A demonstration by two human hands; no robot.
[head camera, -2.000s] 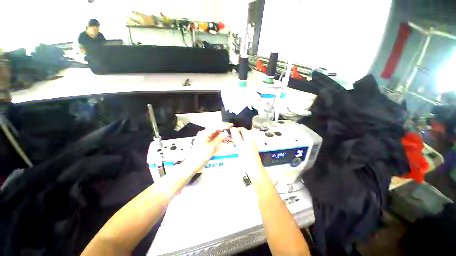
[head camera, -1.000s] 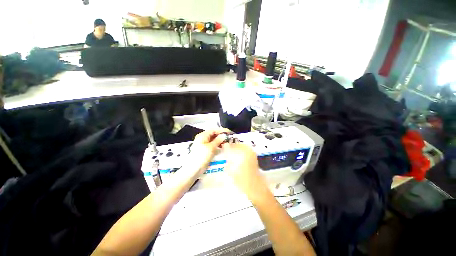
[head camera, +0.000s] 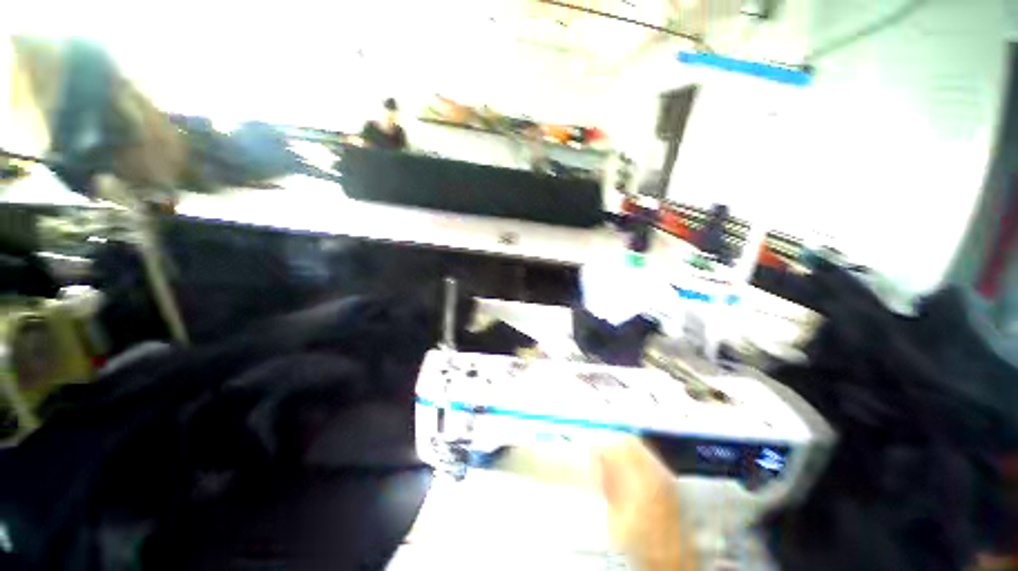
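The picture is blurred. The white sewing machine (head camera: 536, 390) with a blue stripe stands in front of me. My right hand (head camera: 558, 460) is a pale blur low in front of the machine arm, with its forearm coming up from the bottom edge. Its fingers point left toward the needle area, and I cannot tell whether they hold anything. My left hand cannot be made out. Large black cloth (head camera: 301, 424) lies left of the machine. The lit control panel (head camera: 720, 455) is right of my hand.
Dark cloth (head camera: 904, 413) hangs right of the machine. Behind it stand a dark thread cone (head camera: 639, 232) and a long white table (head camera: 279, 212) with a black fabric roll (head camera: 469, 184). A person (head camera: 385, 132) is beyond the roll. A yellowish object (head camera: 50, 357) is at far left.
The view has swung left, so the machine sits further right. My right hand has come down from the machine top to the front of its arm. My left hand has left the machine top.
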